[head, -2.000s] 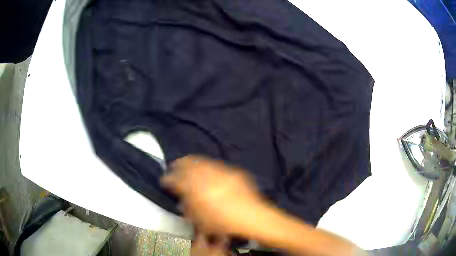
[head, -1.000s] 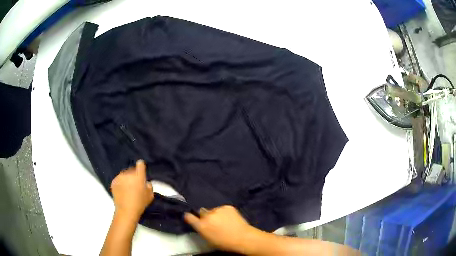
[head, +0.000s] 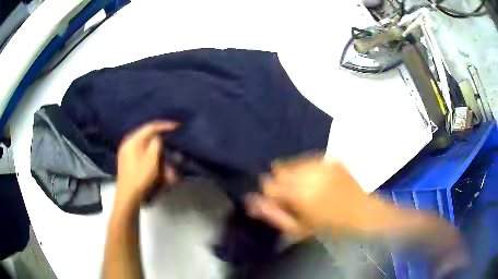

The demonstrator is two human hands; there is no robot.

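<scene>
A dark navy garment (head: 196, 103) lies bunched on the white pressing table, with its grey inside (head: 68, 163) turned out at the left end. My left hand (head: 144, 161) is at the garment's near edge, fingers bent around the cloth. My right hand (head: 297, 190) is blurred and grips dark cloth at the near right part, where the garment hangs toward me. The fingertips of both hands are partly hidden by cloth or blur.
The steam iron (head: 371, 54) stands at the table's far right edge with hoses and cables behind it. A blue plastic crate (head: 426, 190) is at the right. A second white board with a blue base (head: 60, 43) is at the upper left. The white table (head: 360, 114) curves around the garment.
The garment's near side has been lifted and folded, and its opening no longer shows. More grey inside shows at left. My right hand has moved right and up. The view has shifted.
</scene>
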